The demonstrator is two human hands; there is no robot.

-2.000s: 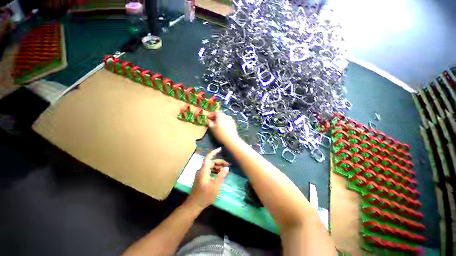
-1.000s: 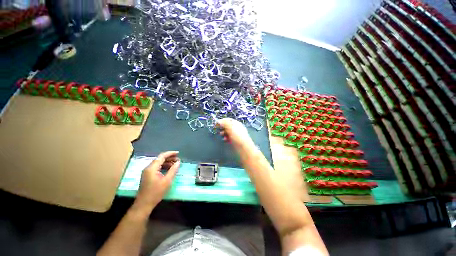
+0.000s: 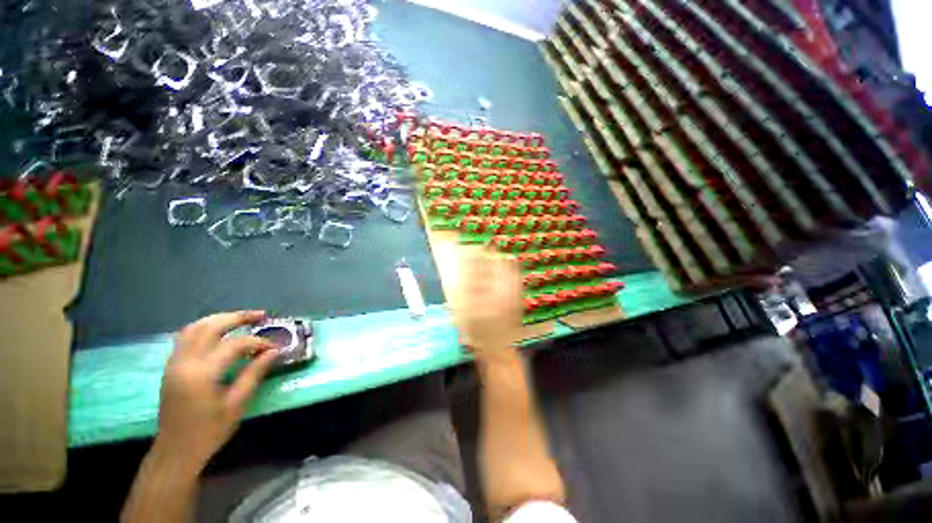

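Note:
The dark square assembly fixture (image 3: 298, 345) lies on the front strip of the bench. A silver metal frame (image 3: 274, 335) sits on its top. My left hand (image 3: 210, 376) is at the fixture's left side, with thumb and fingertips on the frame. My right hand (image 3: 488, 296) is blurred, over the bare part of the right cardboard sheet (image 3: 446, 260), beside the dense rows of red-and-green parts (image 3: 511, 194). Its fingers are unclear, so I cannot tell whether it holds a part.
A large heap of metal frames (image 3: 235, 92) covers the back left, with loose frames in front. A slim pale tool (image 3: 410, 289) lies right of the fixture. The left cardboard sheet (image 3: 36, 378) carries red-and-green parts. Tall slanting stacked layers (image 3: 674, 143) stand at the right.
The view has swung right. My right hand has gone from the heap's front edge to the right cardboard. My left hand has reached the fixture, which now has a frame on it.

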